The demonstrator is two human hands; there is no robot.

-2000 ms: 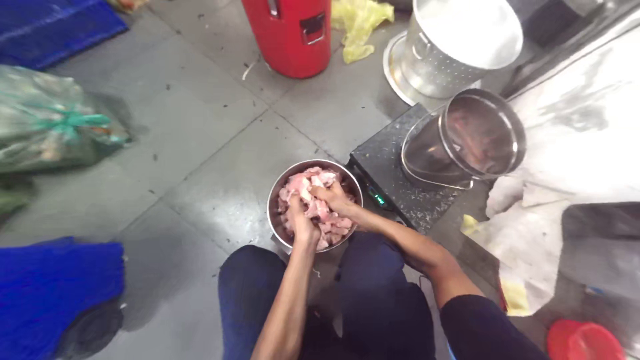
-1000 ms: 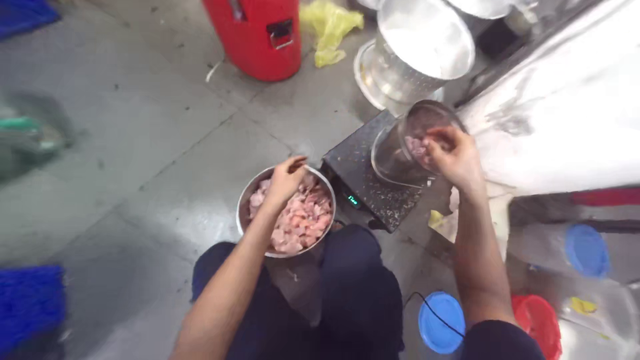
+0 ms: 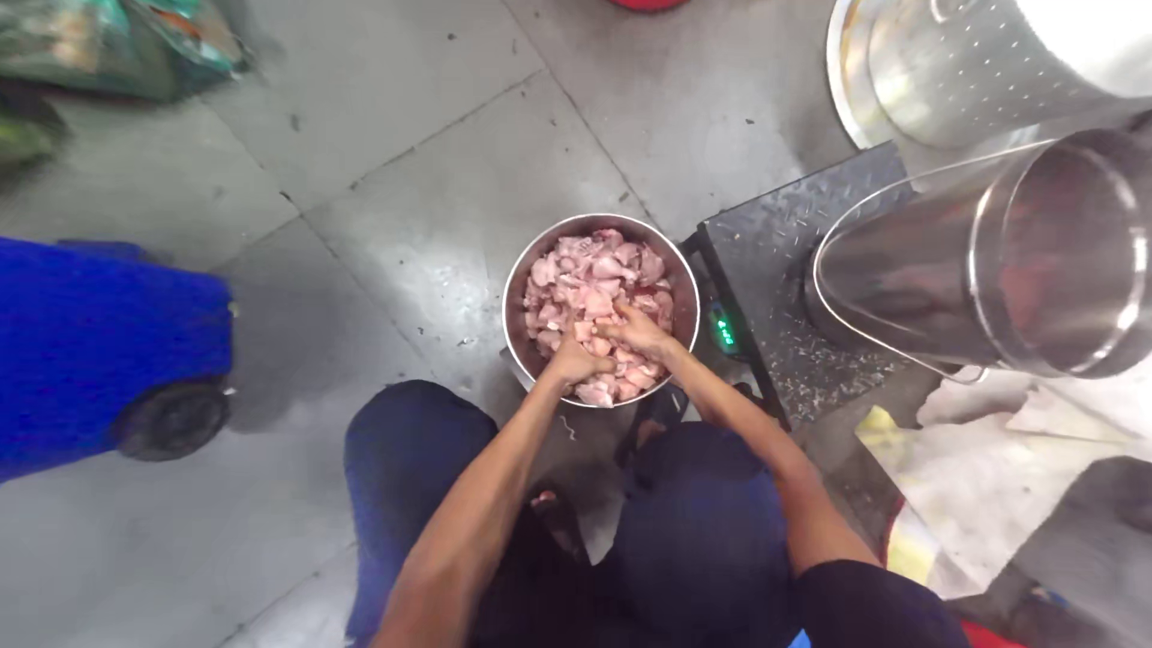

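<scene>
A round metal bowl [image 3: 515, 310] full of raw meat pieces [image 3: 594, 270] stands on the floor between my knees and the scale. Both hands are in the meat: my left hand [image 3: 576, 362] at the lower middle, my right hand [image 3: 641, 331] just right of it, its fingers pointing left. Fingertips of both are partly hidden among the pieces, so whether either grips a piece is unclear. To the right, a tall steel pail [image 3: 909, 261] with a wire handle stands on a floor scale [image 3: 765, 216] whose display is lit green.
A perforated metal pot [image 3: 972, 81] stands at the upper right. Crumpled whitish sheeting [image 3: 981, 486] lies at the lower right. At the left are a blue wheeled bin [image 3: 108, 342] and a filled plastic bag [image 3: 108, 54]. A red container [image 3: 648, 3] shows at the top edge.
My right hand has moved from the pail's mouth back left into the bowl. My left hand, which was above the meat near the bowl's upper rim, is now down in it.
</scene>
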